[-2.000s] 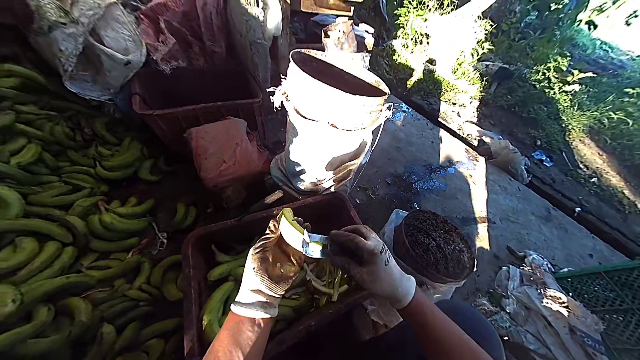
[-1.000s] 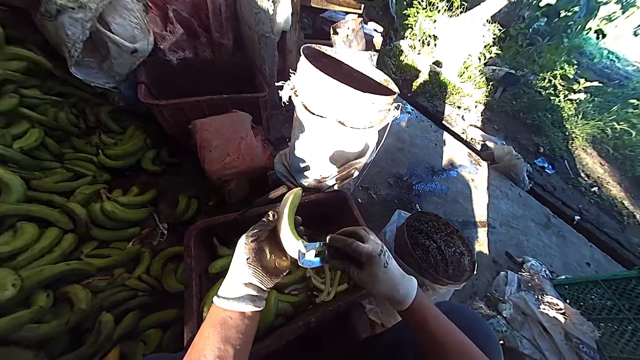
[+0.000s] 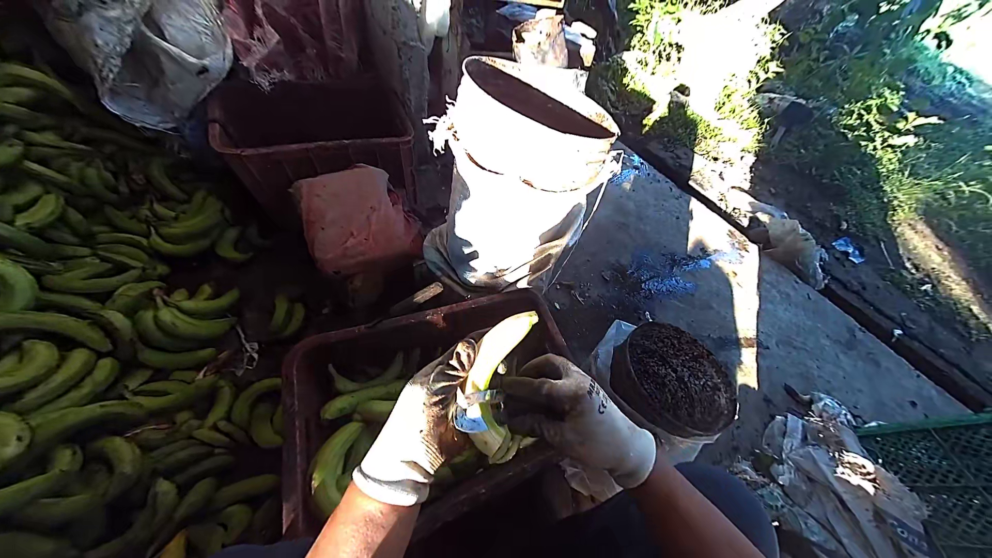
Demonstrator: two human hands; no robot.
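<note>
Both my hands wear white work gloves with dark, stained palms and fingers. My left hand (image 3: 434,403) grips a partly peeled green plantain or banana (image 3: 496,349), its pale tip pointing up and to the right. My right hand (image 3: 570,411) is closed on a small peeling tool (image 3: 474,403), whose metal part lies across the fruit; its handle is hidden by the fingers. Strips of peel hang at the fruit's lower end. Beneath both hands is a dark red plastic crate (image 3: 291,411) holding green fruit (image 3: 337,461).
A large heap of green bananas or plantains (image 3: 70,325) covers the left side. Behind the crate stand a white bucket (image 3: 535,116) in a sack, a reddish block-like thing (image 3: 356,217) and another red crate (image 3: 310,147). At right are a pail of dark material (image 3: 678,380) and a green crate (image 3: 930,457).
The fruit in my left hand shows more pale flesh than two seconds ago, and its tip stands higher. The peeling tool remains in my right hand, against the fruit.
</note>
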